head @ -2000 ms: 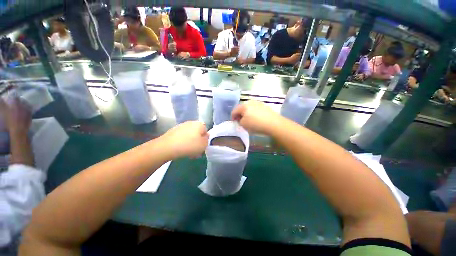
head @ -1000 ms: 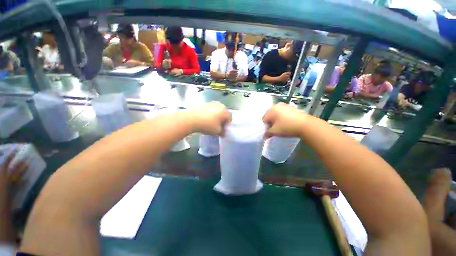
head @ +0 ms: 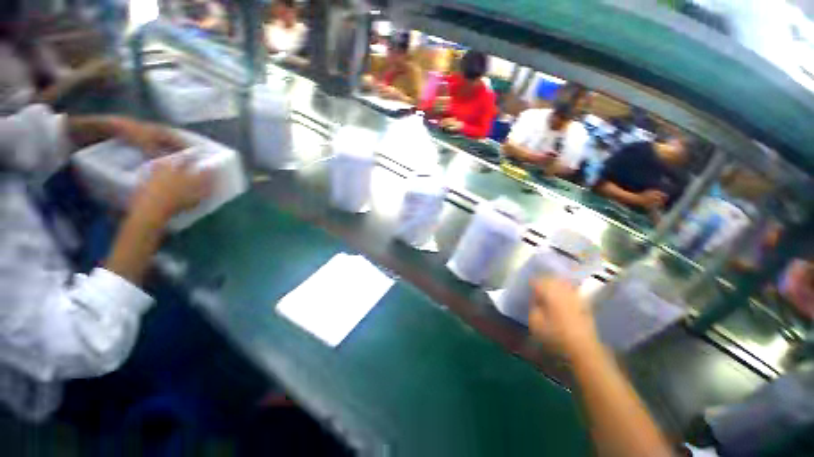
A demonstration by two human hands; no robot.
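My right hand [head: 558,314], blurred, is in front of a wrapped unit [head: 519,299] on the dark conveyor. Its fingers look curled, but I cannot tell whether they grip the white sleeve. My left hand is not in view. More upright white wrapped units stand in a row, one [head: 486,243] just to the left and another [head: 629,308] to the right of my hand. A flat stack of white sheets [head: 336,299] lies on the green bench.
The green bench top [head: 446,375] runs diagonally beside the conveyor. At left, a neighbour in white has both hands at an open white tote [head: 219,183]. A green overhead shelf [head: 625,85] crosses the upper right. Several people sit across the line.
The view has swung left and tilted. Both hands held the wrapped unit's upper edge before; now only my right hand shows, beside the row. The neighbour's tote has come into view.
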